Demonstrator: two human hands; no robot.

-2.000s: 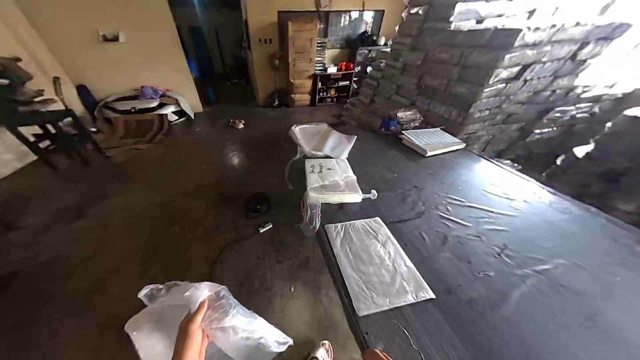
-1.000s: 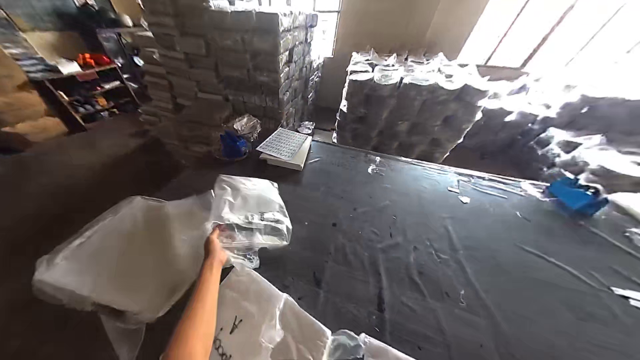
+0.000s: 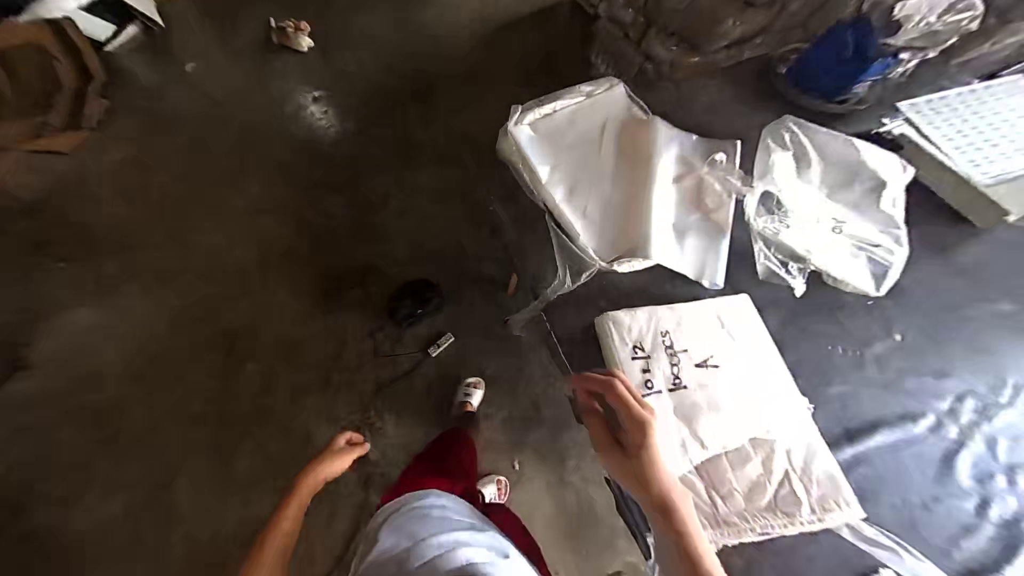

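My left hand [image 3: 342, 454] hangs over the floor beside my legs, its fingers curled with nothing visible in them. My right hand [image 3: 620, 416] is over the near left edge of a white wrapped pack [image 3: 752, 400] that bears handwriting; the fingers are bent and slightly blurred, and whether they touch it is unclear. Beyond the pack, a stack of clear plastic bags [image 3: 600, 176] lies partly over the table's edge. To its right sits a bunched clear plastic bag [image 3: 832, 208] with some writing on it.
The dark table [image 3: 920, 368] fills the right side. A white perforated panel [image 3: 972, 132] and a blue item [image 3: 840, 60] are at the upper right. On the floor are a round black object [image 3: 416, 302], a power strip [image 3: 441, 345] and cardboard [image 3: 48, 88].
The view has swung down and left. A hand held clear plastic near the bags one second ago; now my right hand is by the written-on pack, without that plastic.
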